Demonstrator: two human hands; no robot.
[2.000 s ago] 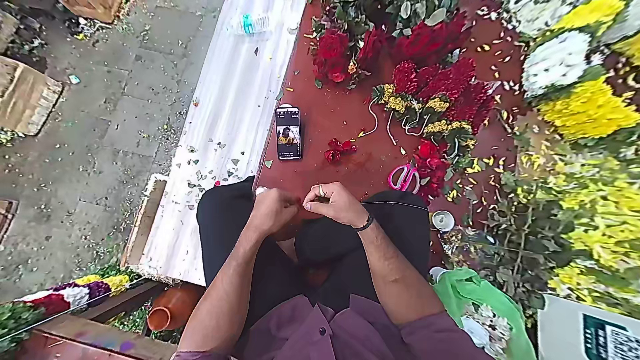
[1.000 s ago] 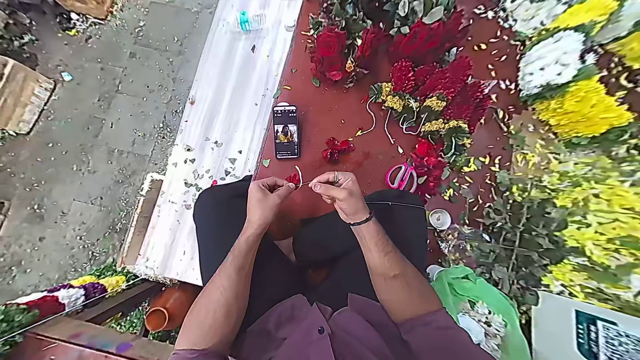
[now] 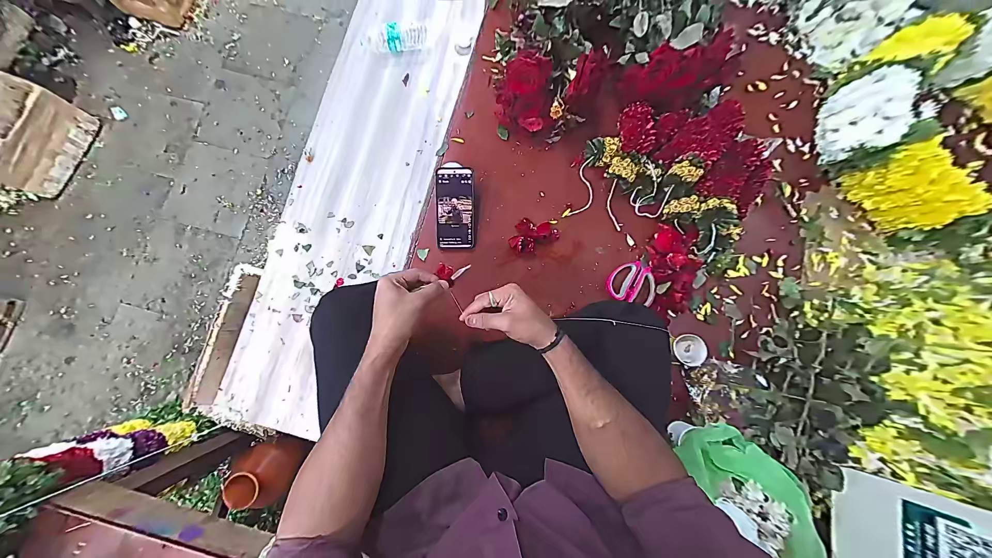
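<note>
Between the fingertips of my left hand [image 3: 407,302] is a small bunch with red petals [image 3: 444,271] and a pale tip. My right hand [image 3: 511,314] pinches a thread [image 3: 456,298] that runs up to that bunch. A longer stretch of thread [image 3: 612,320] passes from the right hand across my knee toward a white spool or cup [image 3: 690,349]. Beyond the hands, loose red petals [image 3: 532,235] lie on the red surface [image 3: 504,186], beside a phone [image 3: 455,208] with a lit screen. Pink-handled scissors [image 3: 632,282] rest against red flowers at the right.
Red roses [image 3: 527,89] and garlands with white strings [image 3: 682,167] fill the far side. White [image 3: 869,115] and yellow [image 3: 918,186] flower bunches stand right. A plastic bottle [image 3: 397,37] lies on white cloth [image 3: 341,178]. A green bag [image 3: 744,473] and clay pot [image 3: 260,473] are near me.
Two seconds ago my hands were close together over my lap. Now they are a little apart, and the red bunch with its pale tip shows at the left fingertips.
</note>
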